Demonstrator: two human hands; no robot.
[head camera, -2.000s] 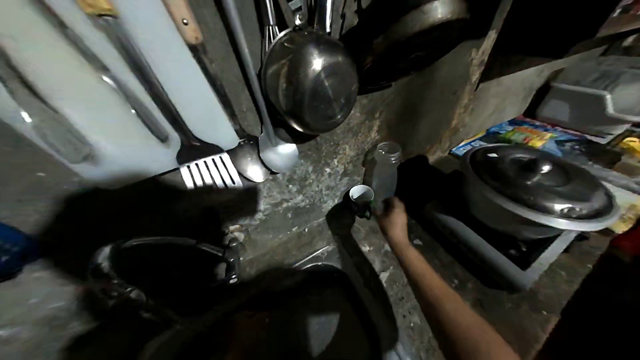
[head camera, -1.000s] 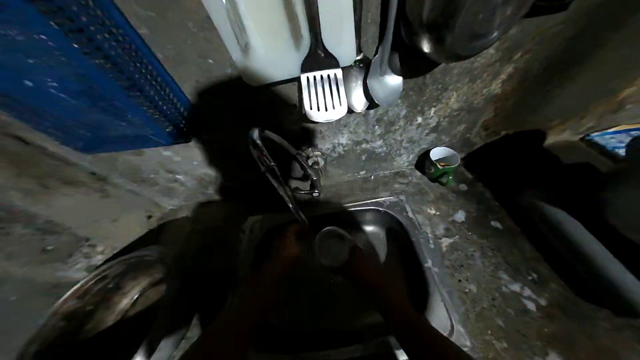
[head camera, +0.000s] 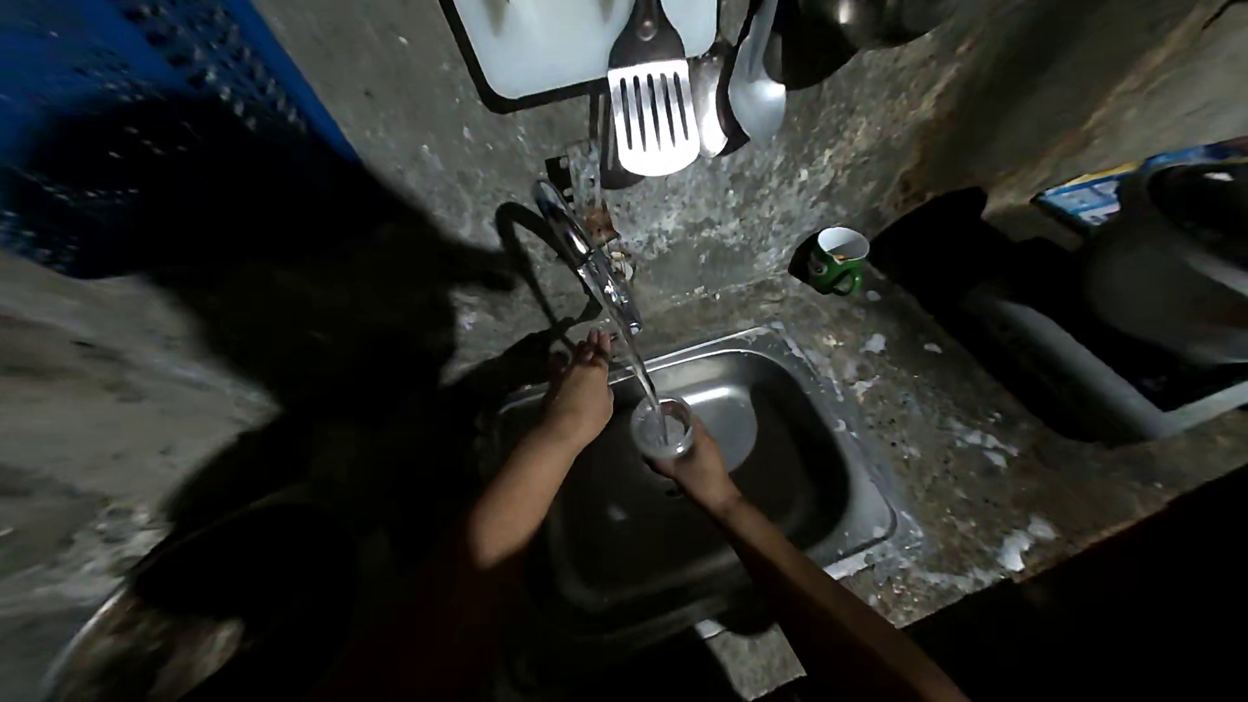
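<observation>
Water runs from a chrome faucet (head camera: 595, 268) into the mouth of a clear jar (head camera: 663, 429), over a stainless steel sink (head camera: 848, 546). My right hand (head camera: 700, 466) is closed around the jar from its right side and holds it upright, tilted a little. At the base of the faucet, left of the stream, is my left hand (head camera: 583, 385), its fingers near the faucet's lower part; whether they touch or grip it is hidden. A green mug with a white inside (head camera: 838, 261) stands on the counter to the right of the faucet.
A slotted spatula (head camera: 655, 117) and a ladle (head camera: 759, 97) hang on the wall above. A blue plastic basket (head camera: 283, 88) is at upper left. On the right a large pot (head camera: 1170, 283) sits on a stove (head camera: 1121, 390). A metal basin (head camera: 88, 634) lies lower left.
The view has swung left to the sink. My right hand was beside the mug and a clear jar by the wall; it now holds the jar under the faucet. Running water is now visible.
</observation>
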